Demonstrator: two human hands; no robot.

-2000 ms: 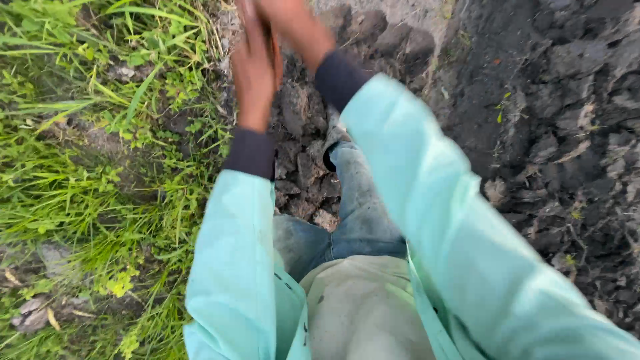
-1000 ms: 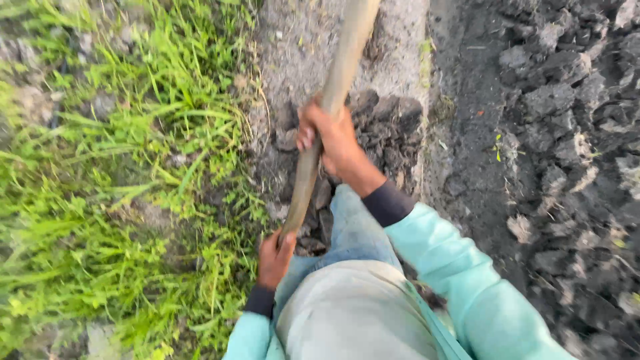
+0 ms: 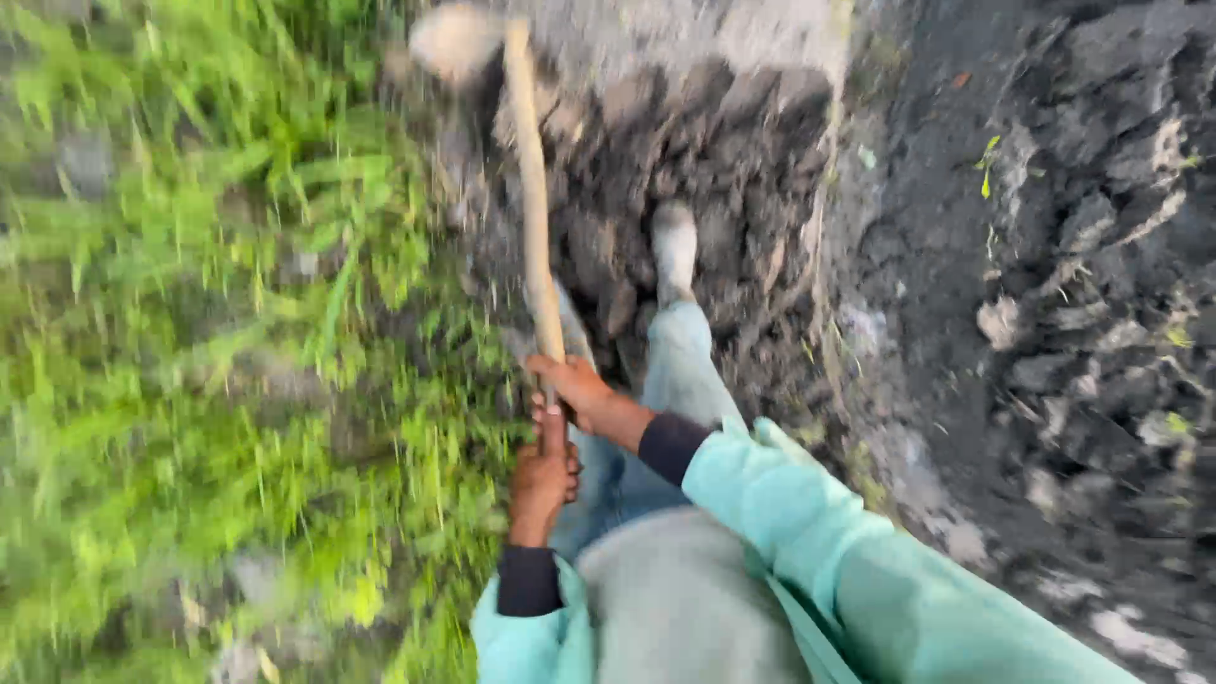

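Both my hands grip the lower end of a long wooden tool handle (image 3: 534, 190). My left hand (image 3: 544, 475) is shut around its butt end, and my right hand (image 3: 578, 388) is shut on it just above, the two close together. From my hands the handle runs up the view to a blurred, pale tool head (image 3: 458, 43) at the top, which looks like a hoe's blade. The head is beside dark, broken soil clods (image 3: 703, 142). Whether it touches the ground I cannot tell.
My booted foot (image 3: 674, 237) stands on the turned soil between my legs' line and the clods. Green grass (image 3: 285, 399) covers the left side. A smooth pale strip of ground (image 3: 665, 33) lies at the top, and rough dark soil (image 3: 1073, 313) spreads along the right.
One second ago my hands were apart on the handle, the right one higher up; now they are together near its end. The tool head has come into view at the top.
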